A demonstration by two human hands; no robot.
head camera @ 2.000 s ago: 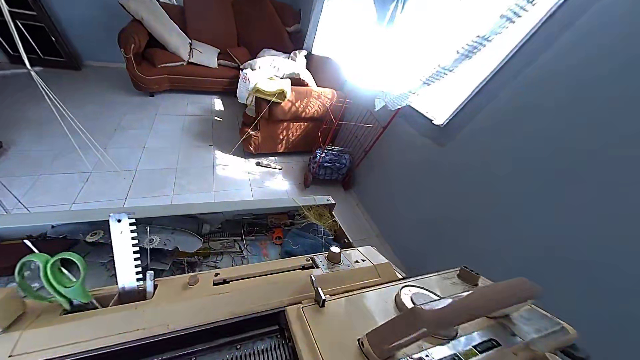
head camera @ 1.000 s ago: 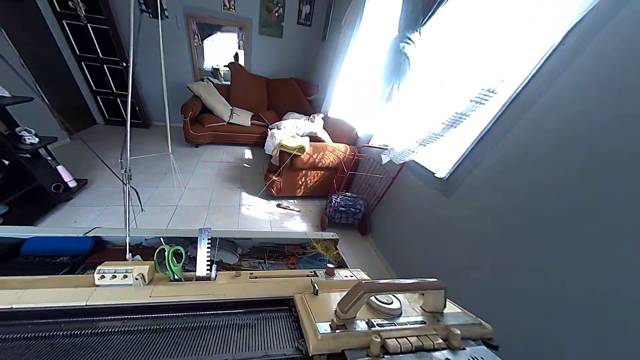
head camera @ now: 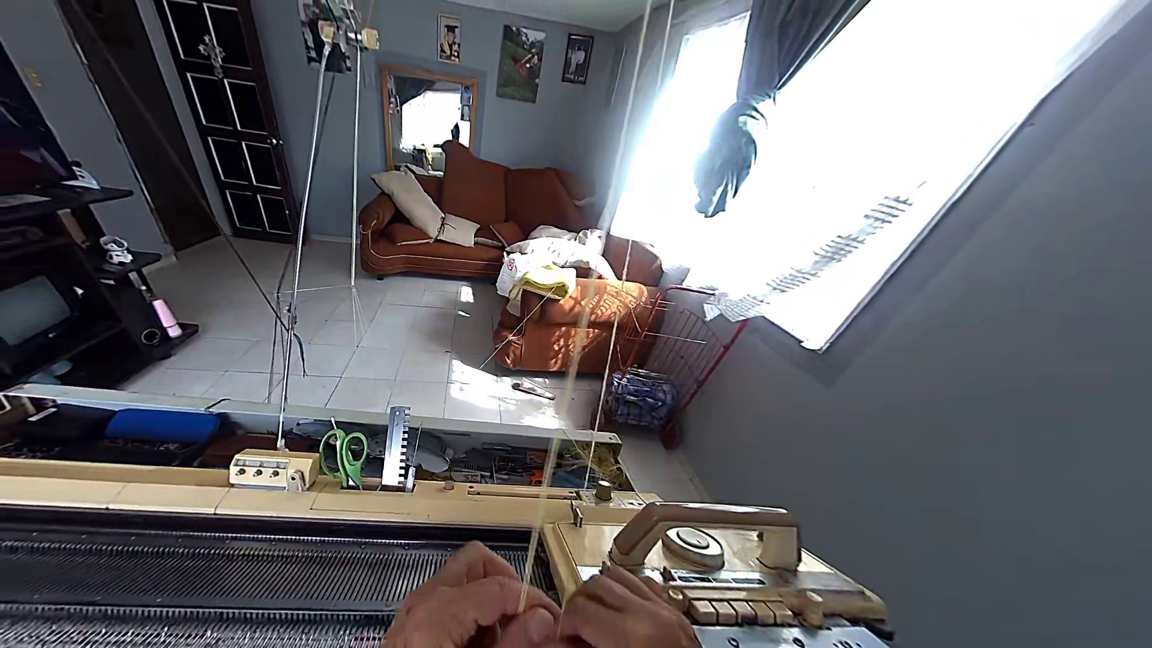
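My left hand (head camera: 472, 601) and my right hand (head camera: 625, 610) meet at the bottom centre, fingertips pinched around a pale yarn (head camera: 543, 504) that runs up out of view. Both are just left of the knitting machine's carriage (head camera: 711, 576), which has a beige handle. Below and left of my hands lies the needle bed (head camera: 225, 562) of the knitting machine. Behind it stand a tension dial unit (head camera: 273, 469), green-handled scissors (head camera: 344, 457) and a toothed metal comb (head camera: 396, 448), upright. The lower parts of my hands are cut off by the frame.
Behind the machine is a long tray (head camera: 432, 423) with tools and a blue roll (head camera: 162, 426). Further off are a brown sofa (head camera: 477, 198), an armchair (head camera: 576, 333) with cloths, a red wire cart (head camera: 693, 351) and a black shelf unit (head camera: 81, 279). A grey wall stands at the right.
Both hands have come into view at the bottom, holding yarn; neither earlier frame shows them. The view has turned up and left since the first frame.
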